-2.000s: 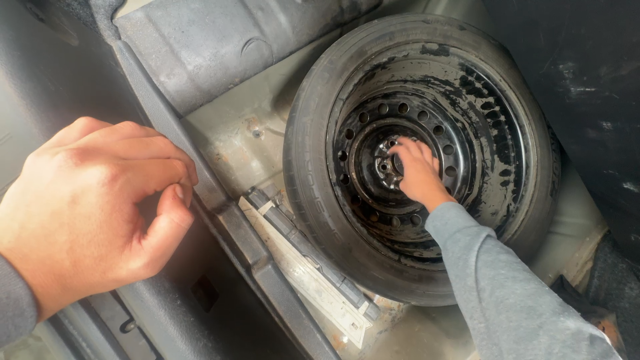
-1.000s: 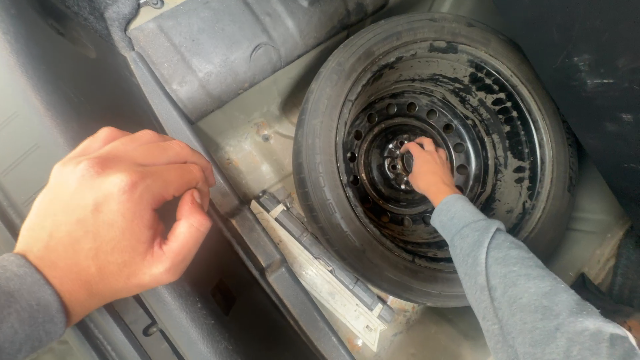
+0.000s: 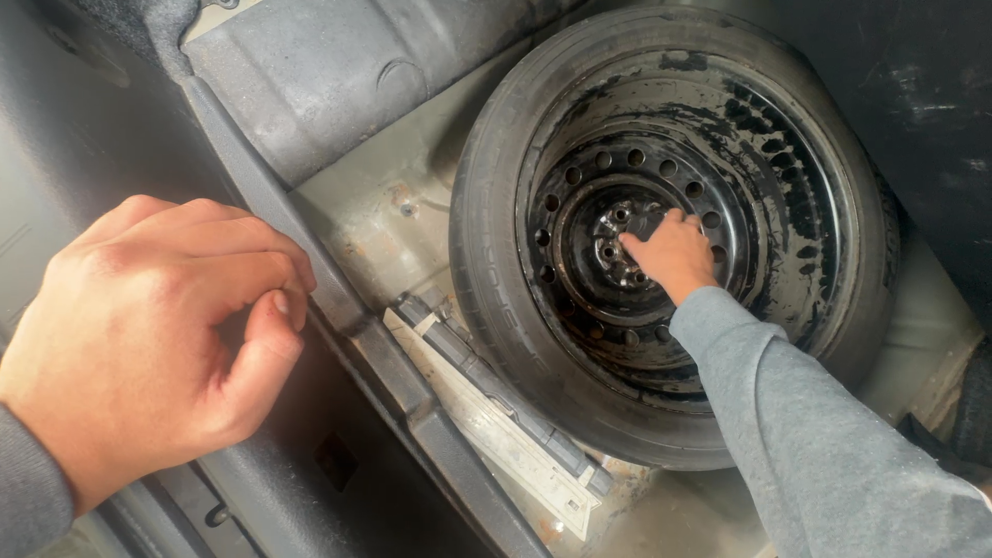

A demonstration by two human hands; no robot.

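My right hand (image 3: pixel 673 254), in a grey sleeve, reaches into the spare wheel. Its thumb and fingers are around a dark knob-like piece (image 3: pixel 645 225) at the hub, partly hidden by the fingers. Around it lies the black steel rim (image 3: pixel 620 337) with its ring of round holes and dirty, patchy inner surface. The tyre (image 3: pixel 496 256) surrounds the rim and leans slightly in the car's floor well. My left hand (image 3: pixel 167 325) hovers at the left over the dark plastic trim, fingers curled and thumb tip against the index finger, with nothing visible in it.
A grey trim edge (image 3: pixel 341 298) runs diagonally between my left hand and the wheel. Beside the tyre lie a dark, narrow tool-like part (image 3: pixel 511 418) and a pale strip (image 3: pixel 480 434). A grey moulded cover (image 3: pixel 310 77) spans the top left; dark panelling (image 3: pixel 907 101) stands at the right.
The fingers of my right hand have shifted at the hub, and more of the dark piece shows between them. My left hand keeps its curled shape. The view has drifted slightly.
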